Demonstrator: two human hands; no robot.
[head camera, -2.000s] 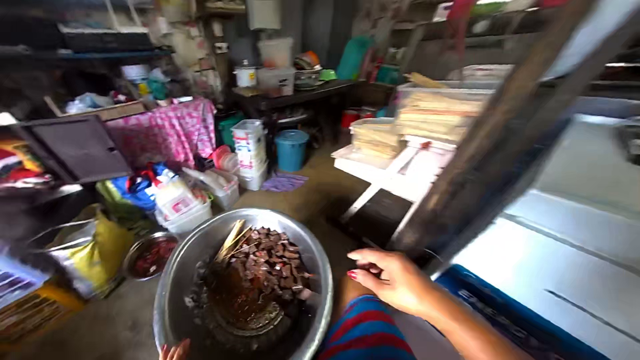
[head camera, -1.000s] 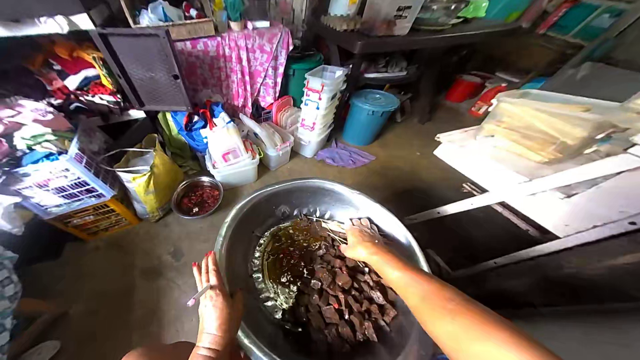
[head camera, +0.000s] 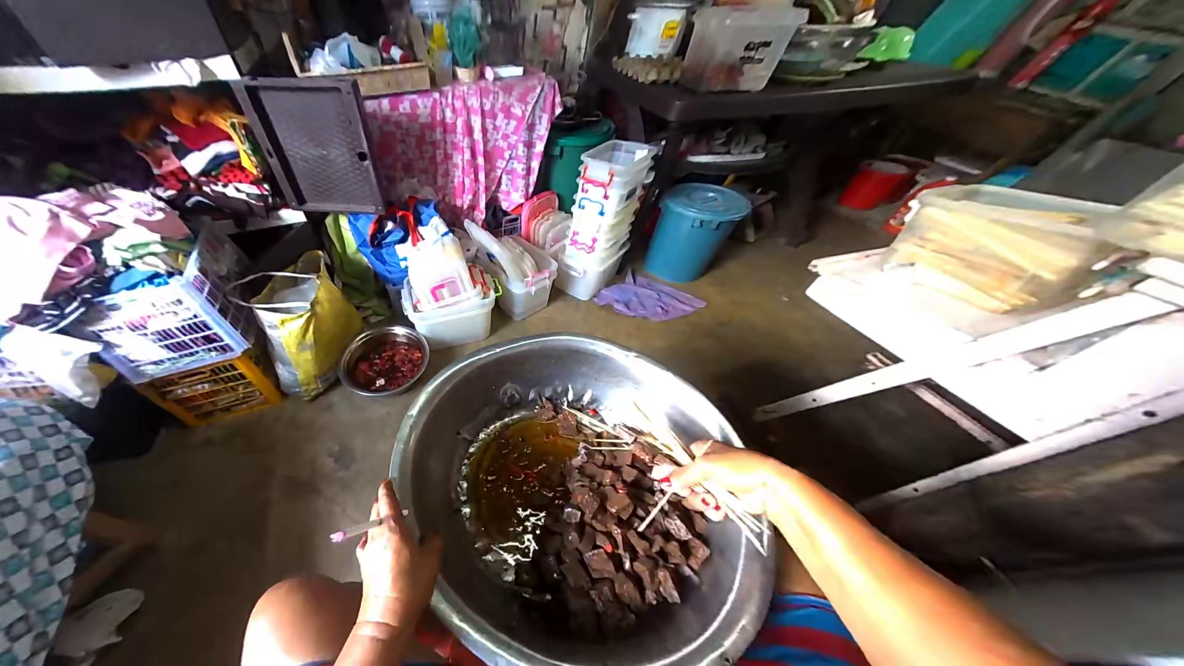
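Note:
A large metal basin (head camera: 578, 344) rests at my knees, holding dark brown cubed chunks (head camera: 615, 546) on its right side and oily reddish liquid (head camera: 523, 472) at the left. My right hand (head camera: 717, 481) is over the chunks with its fingers closed around several thin bamboo skewers (head camera: 754, 523); more skewers (head camera: 601, 430) lie against the chunks beyond it. Beside the basin's left rim is my left hand (head camera: 398, 555), a thin stick with a pinkish tip (head camera: 356, 530) between its fingers. Whether that hand touches the rim, I cannot tell.
A small metal bowl (head camera: 424, 356) of dark red pieces stands on the floor beyond the basin. Behind are a yellow sack (head camera: 319, 328), stacked plastic boxes (head camera: 606, 199) and a blue lidded bucket (head camera: 694, 231). At right, a white rack (head camera: 980, 356) carries a tub of sticks (head camera: 999, 250). A person's checkered clothing (head camera: 37, 499) shows at left.
My left hand has moved slightly down along the basin's left side. Two seconds ago my right hand was outside the basin; now it is inside, holding skewers. The view has turned.

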